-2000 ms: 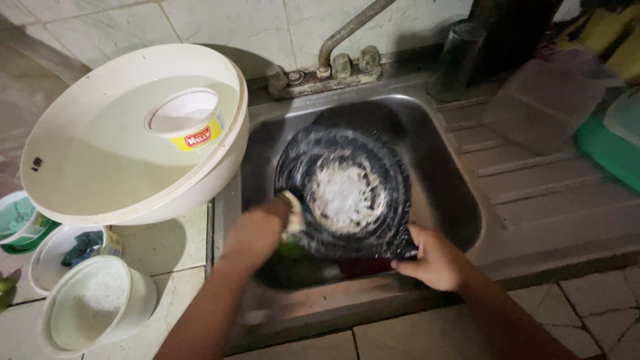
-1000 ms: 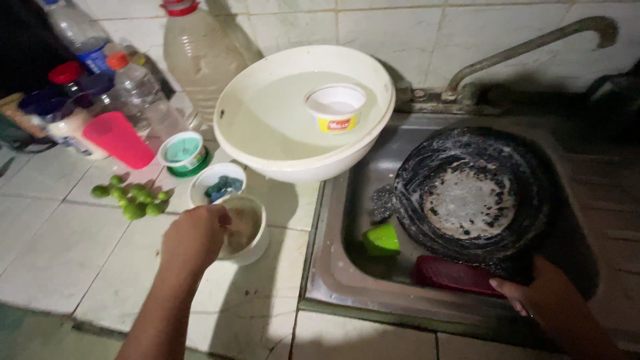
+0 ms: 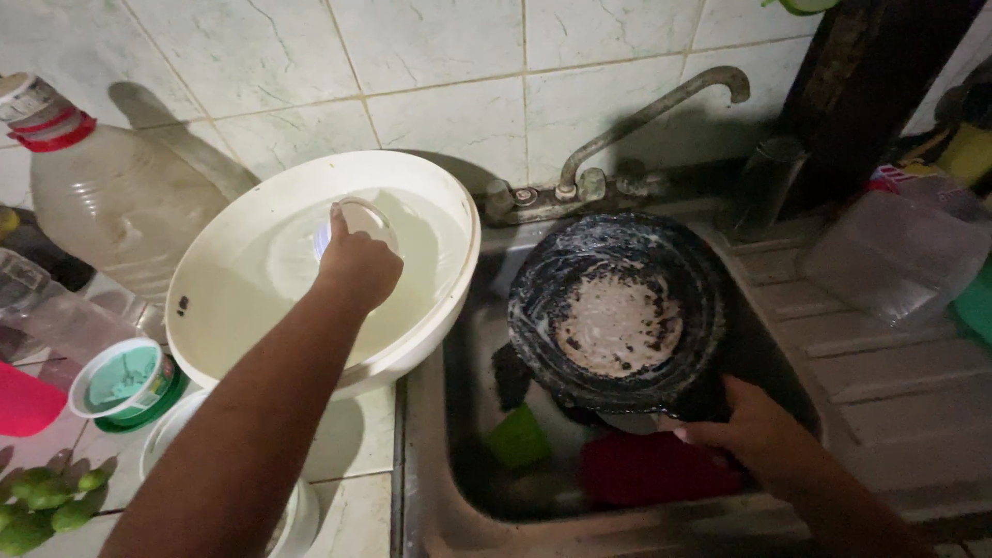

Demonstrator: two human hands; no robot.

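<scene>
My left hand (image 3: 360, 263) is over the large white plastic basin (image 3: 186, 333) of water, its fingers on the rim of a small white plastic tub (image 3: 372, 221) in the water. My right hand (image 3: 744, 430) grips the lower right edge of a blackened round pan (image 3: 620, 318), tilted over the steel sink (image 3: 477, 496). Suds streak the pan's dark outer ring around a pale, scraped-looking centre. Beneath it in the sink lie a green item (image 3: 521, 436), a red item (image 3: 659, 469) and a dark scouring pad (image 3: 511, 376).
A faucet (image 3: 651, 120) rises behind the sink. On the left stand a big plastic jug (image 3: 116, 194), a tub of green paste (image 3: 124, 380), a pink cup (image 3: 27, 399) and several green limes (image 3: 46, 496). A clear plastic container (image 3: 899, 248) rests on the ridged drainboard (image 3: 868, 364).
My left hand has moved from the small tub on the counter to the floating tub in the basin. My right hand has kept its hold on the pan. The view has shifted.
</scene>
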